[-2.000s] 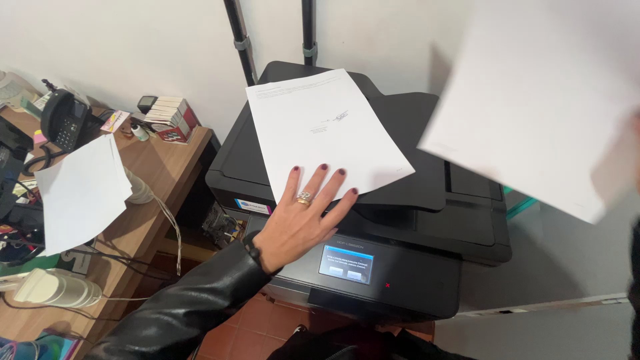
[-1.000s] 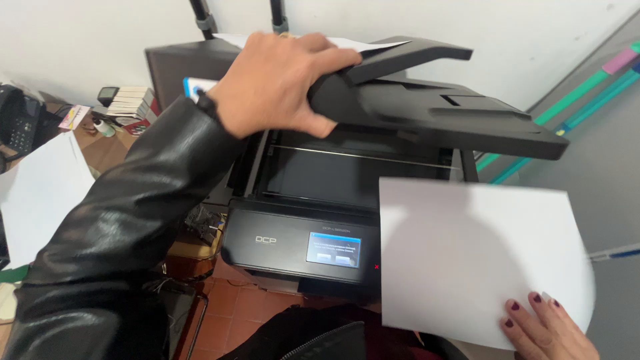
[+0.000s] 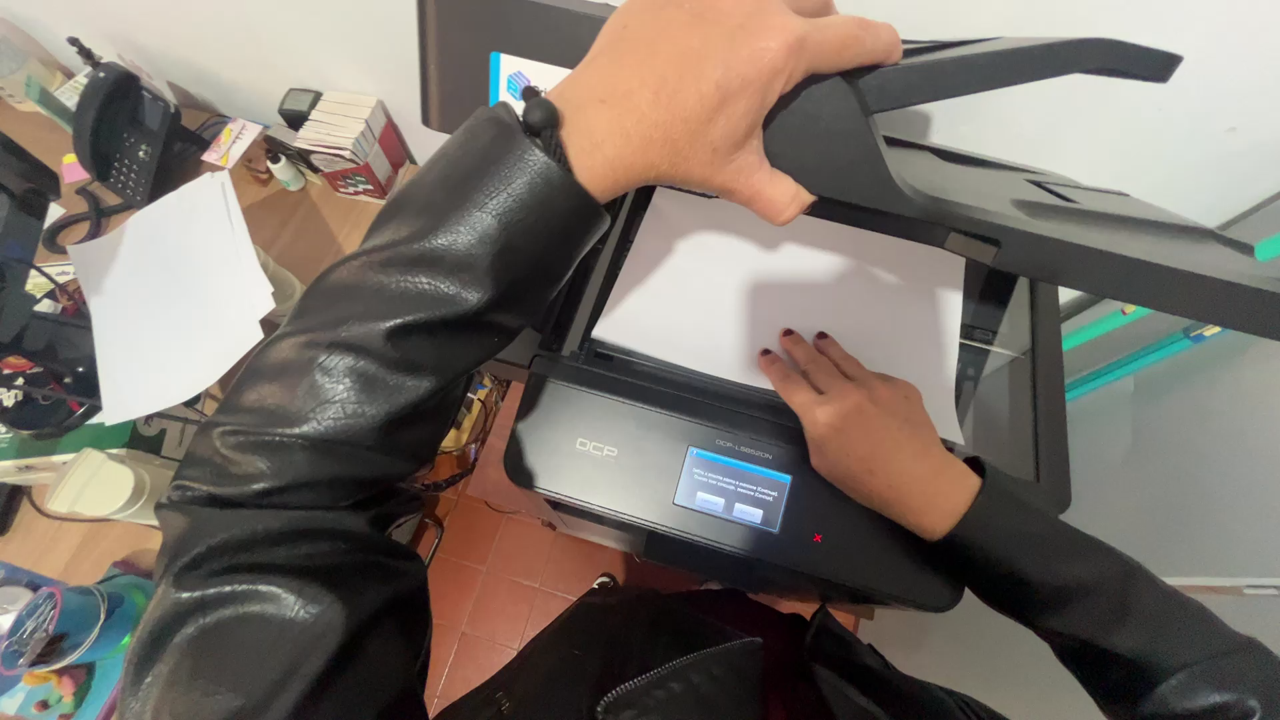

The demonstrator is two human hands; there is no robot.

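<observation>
My left hand (image 3: 700,95) grips the raised black lid (image 3: 830,140) of a multifunction printer, thumb on its near edge. Beneath the lid, a sheet of white paper (image 3: 700,290) lies on the scanner glass (image 3: 1005,370), its right part slightly askew over the frame. The fingertips of my right hand (image 3: 870,430) rest on the near part of the sheet, palm over the front edge of the printer. A lit touchscreen (image 3: 732,488) with writing and two buttons is set in the control panel (image 3: 600,480).
On the wooden desk (image 3: 310,225) at left are a stack of white papers (image 3: 175,290), a black desk phone (image 3: 125,130), a box of booklets (image 3: 350,145), a small bottle (image 3: 285,170) and a blue cup (image 3: 65,625). Green and teal rods (image 3: 1140,360) lie right of the printer.
Two seconds ago the lid was down with my left hand on a printed sheet on top. The lid is now raised, and my right hand has brought the white sheet from the right onto the glass.
</observation>
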